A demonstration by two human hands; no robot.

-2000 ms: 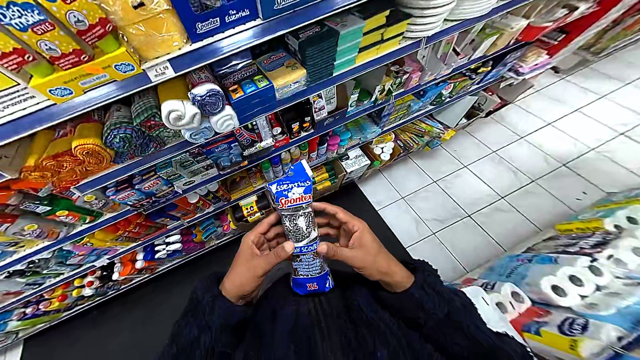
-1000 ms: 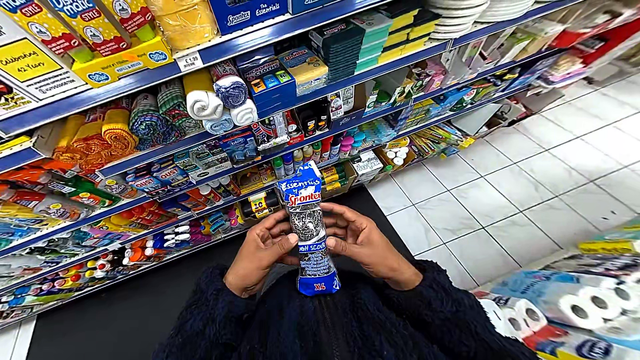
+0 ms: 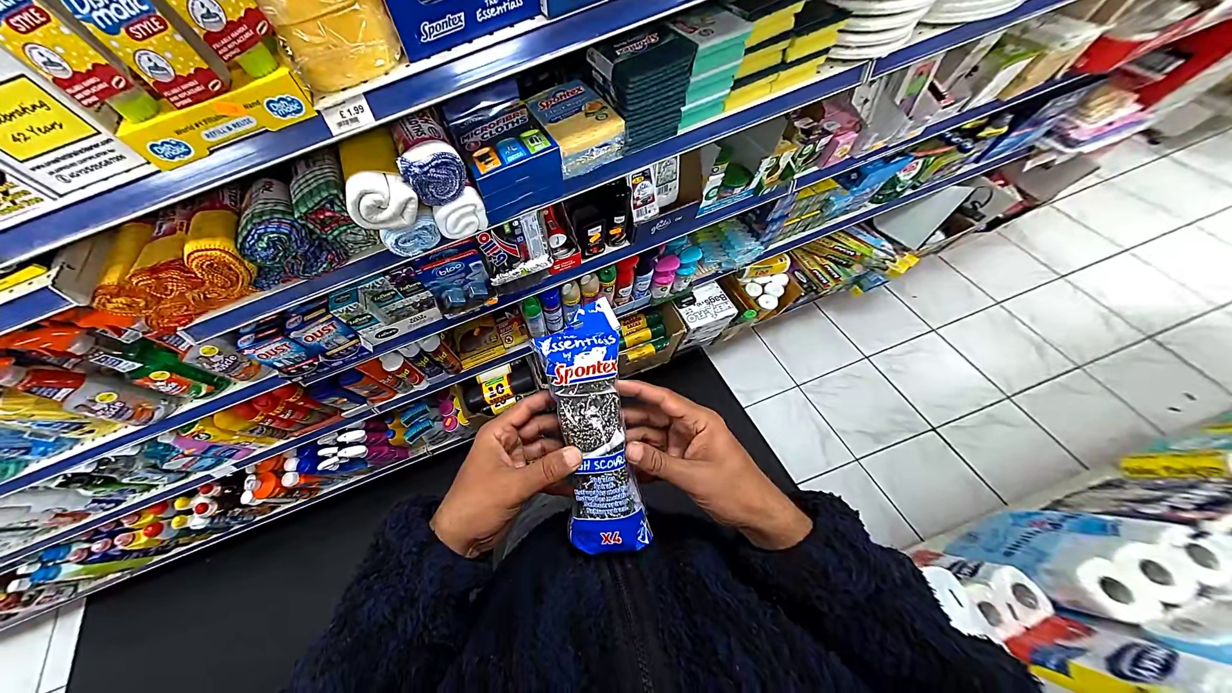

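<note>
A blue-and-clear Spontex packet of metal scourers (image 3: 595, 428) stands nearly upright between my hands, in front of my dark fuzzy jacket. My left hand (image 3: 510, 467) grips its left edge, thumb on the front and fingers behind. On the opposite edge, my right hand (image 3: 707, 462) holds it the same way. The fingertips behind the packet are partly hidden. Beyond it, spray cans (image 3: 577, 294) and a black roll with a yellow label (image 3: 499, 388) stand on the lower shelves.
Shelves with blue edges (image 3: 414, 77) carry rolled cloths (image 3: 380, 197), sponges (image 3: 770, 58), scouring pads (image 3: 643, 87) and bottles. A black mat (image 3: 241, 587) lies along the shelf base beside white floor tiles (image 3: 972, 356). Packs of paper rolls (image 3: 1116, 577) are at the lower right.
</note>
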